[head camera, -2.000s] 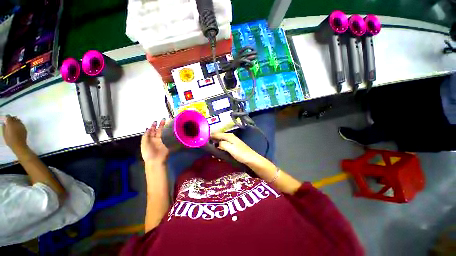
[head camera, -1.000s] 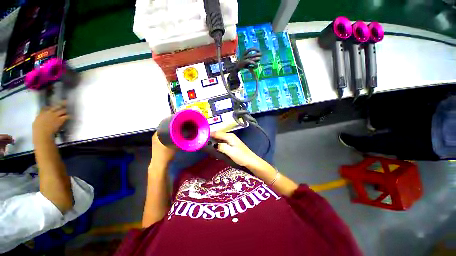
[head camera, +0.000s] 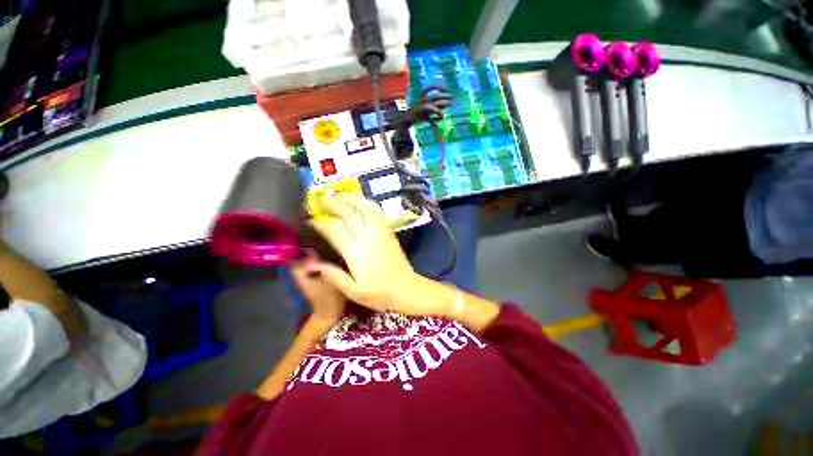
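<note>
A hair dryer (head camera: 267, 185) is held in front of me at the bench edge. Its round dark grey head is tipped so the magenta ring faces down towards me. Its short dark handle part shows at my hands; the rest is hidden. My right hand (head camera: 373, 258) lies over the handle with bent fingers. My left hand (head camera: 319, 289) is closed at the handle's lower side, partly behind my right hand. Two white meter panels (head camera: 343, 162) with red switches and yellow patches lie just beyond. A dark cord (head camera: 443, 227) hangs beside the near panel.
White foam (head camera: 307, 40) with a dark handle on it sits on a red-brown block (head camera: 325, 105). A blue-green patterned sheet (head camera: 472, 125) lies right of the meters. Three hair dryers (head camera: 612, 107) lie further right. A person's sleeve (head camera: 80, 374) is at left. A red stool (head camera: 669, 316) stands below right.
The dryer's head has moved left and turned, its ring now facing down. My left hand has moved from the head to the handle. The two dryers at left are gone from view.
</note>
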